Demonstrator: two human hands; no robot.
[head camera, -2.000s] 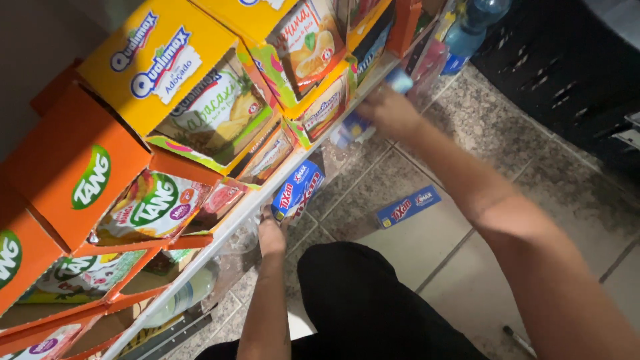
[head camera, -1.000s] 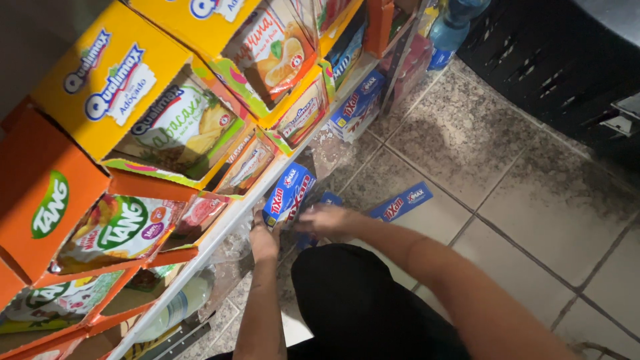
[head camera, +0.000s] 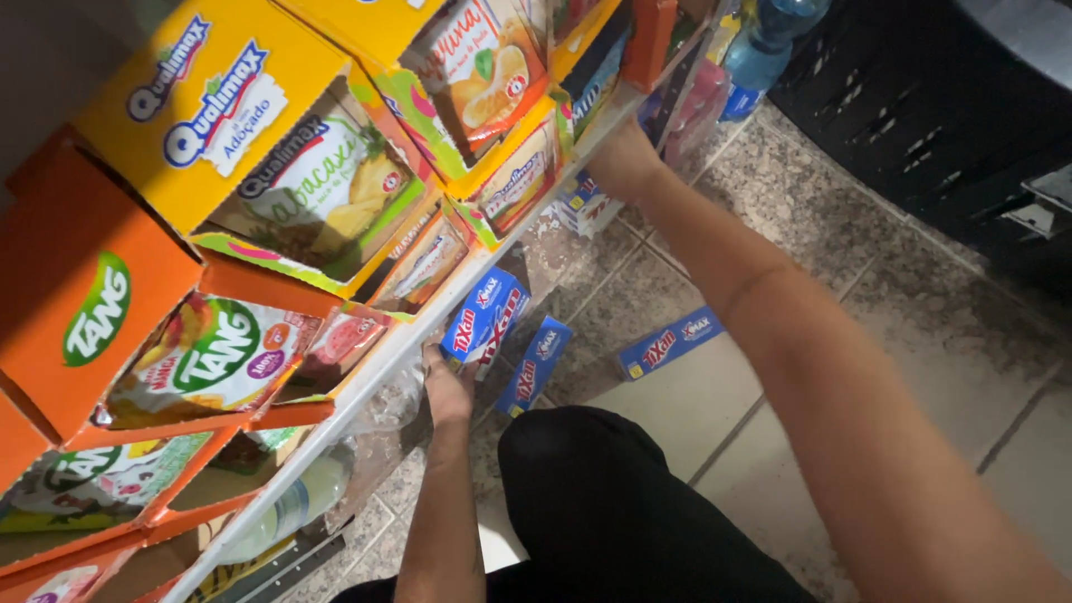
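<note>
My left hand (head camera: 448, 388) holds a blue Tixan box (head camera: 488, 314) by its lower end, beside the edge of the shelf. Another face with Tixan lettering shows along its right side. My right hand (head camera: 621, 163) reaches down at the shelf edge farther up; its fingers are hidden, so its grip cannot be told. Just under it is a blue and white Tixan box (head camera: 584, 205). Two more blue Tixan boxes lie on the tiled floor, one (head camera: 534, 367) by my knee and one (head camera: 672, 343) nearer my right forearm.
On the shelf (head camera: 394, 343) stand yellow Qualimax cartons (head camera: 209, 100) and orange Tang cartons (head camera: 84, 285) with drink-mix packets. A clear bottle (head camera: 293, 507) is below the shelf edge. A blue plastic bottle (head camera: 758, 63) and a large black object (head camera: 913, 109) are at the upper right.
My right hand has moved from beside the left hand up to the shelf edge. A blue box by my knee, partly covered by that hand a second ago, now shows fully. The left hand keeps its box.
</note>
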